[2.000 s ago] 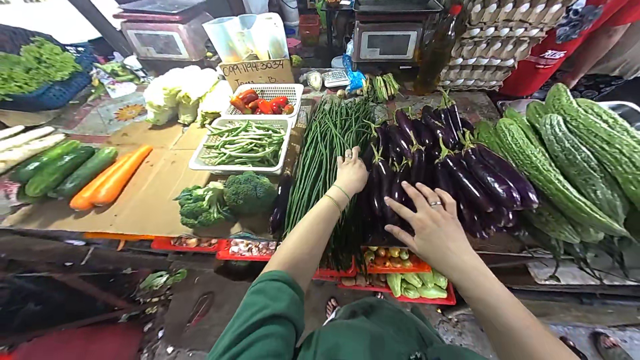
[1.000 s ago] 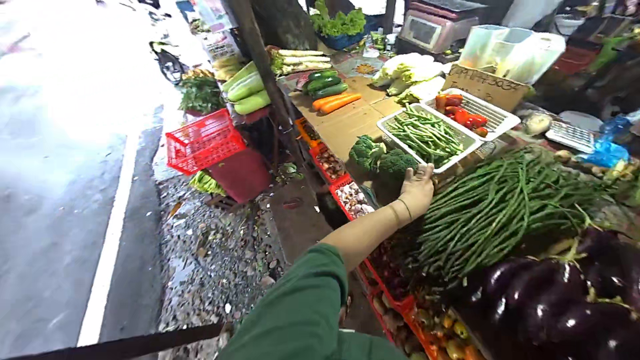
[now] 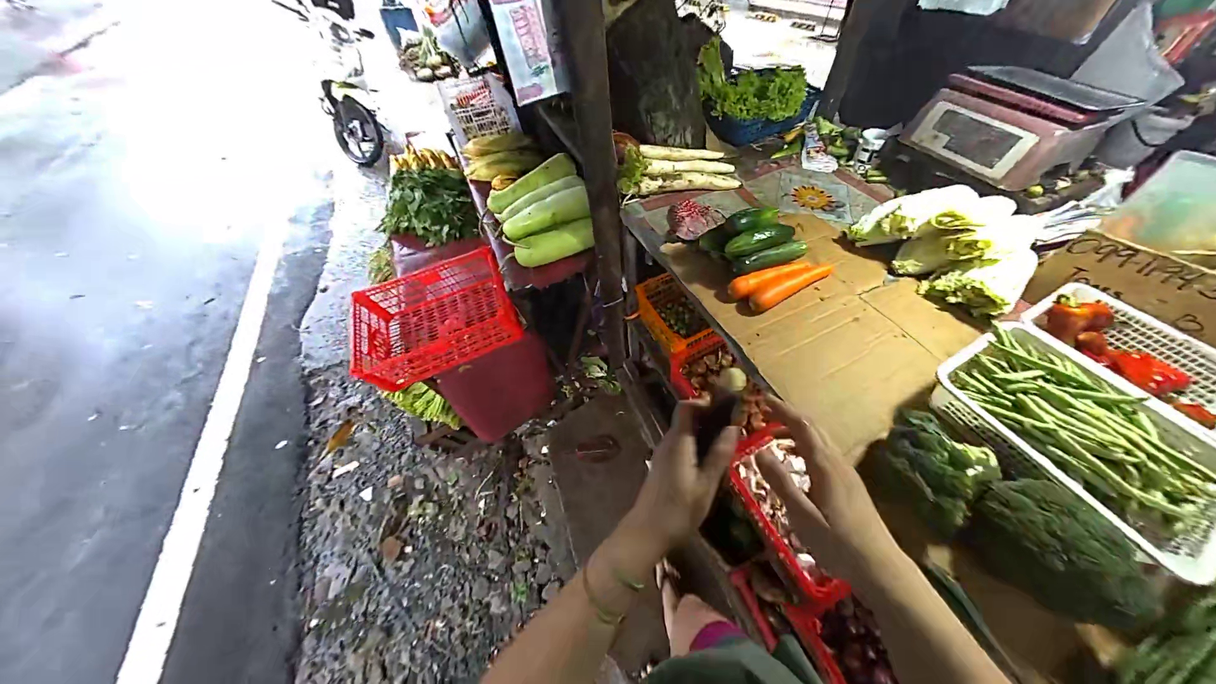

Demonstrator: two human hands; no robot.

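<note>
My left hand (image 3: 686,467), with thin bands at its wrist, grips a dark elongated thing (image 3: 718,422) with a pale round end, possibly an eggplant; blur hides its details. Just to the right, my right hand (image 3: 825,480) has its fingers apart beside that thing; whether they touch it I cannot tell. Both hands are over red crates of garlic (image 3: 765,489) and brown bulbs (image 3: 712,366). Right of them, on the cardboard-covered table (image 3: 831,356), lie broccoli (image 3: 936,465), carrots (image 3: 781,285), cucumbers (image 3: 760,237) and a white tray of green beans (image 3: 1083,418).
A dark post (image 3: 594,161) stands at the table's left corner. Left of it are an upturned-looking red plastic crate (image 3: 432,318) and pale green gourds (image 3: 546,214). Napa cabbages (image 3: 959,242) and a weighing scale (image 3: 1012,133) sit farther back. A wet road (image 3: 123,332) runs along the left.
The view has swung left along the stall. My left hand has left the edge of the bean tray and holds a dark thing over the crates. My right hand, out of view one second ago, is visible.
</note>
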